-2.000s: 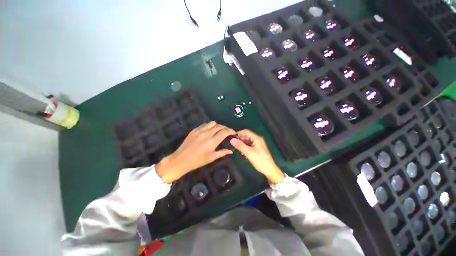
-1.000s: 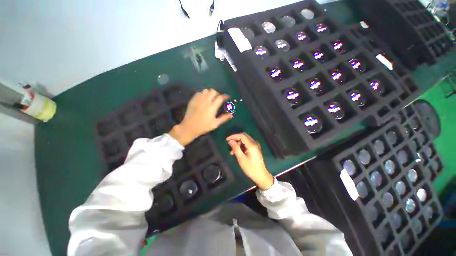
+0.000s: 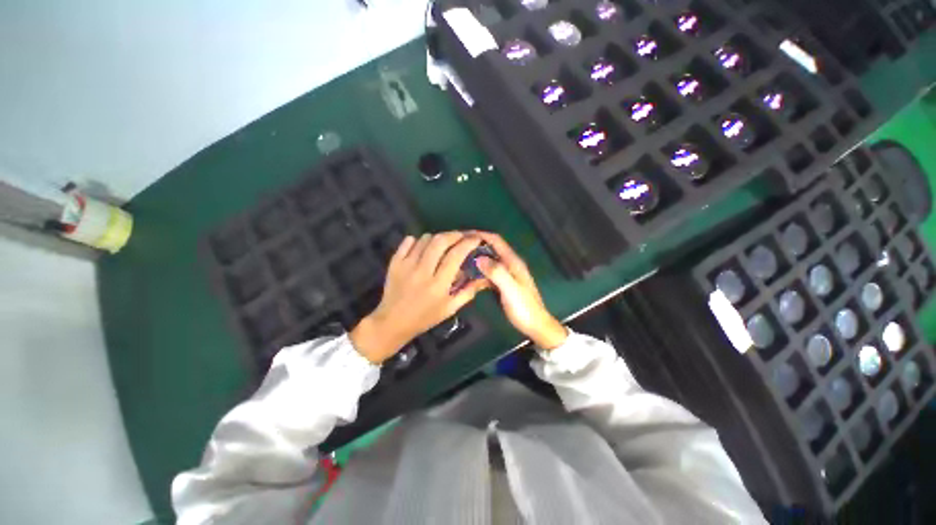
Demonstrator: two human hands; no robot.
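My left hand (image 3: 416,290) and my right hand (image 3: 516,292) meet above the right edge of the work tray (image 3: 308,231). Both hold a small dark round lens unit (image 3: 475,264) between their fingers; the fingers cover part of it. The work tray is a thin black compartment grid on the green mat. Its back compartments look empty, and a few lens units (image 3: 406,357) show in its front row, partly behind my left hand. A single dark disc (image 3: 431,166) lies on the mat behind my hands, with several pale specks (image 3: 475,173) beside it.
A thick stack of black foam trays (image 3: 662,138) with purple-glare lenses stands at right rear. A lower tray stack (image 3: 811,308) with greyish discs is beside the bench edge at right. A clear disc (image 3: 327,140) lies near the wall. A yellow-white cylinder (image 3: 101,226) is at far left.
One second ago my hands were apart, the left by the single disc; now they are together around a dark unit. The single disc now looks dark, without its bright glare. The view has shifted.
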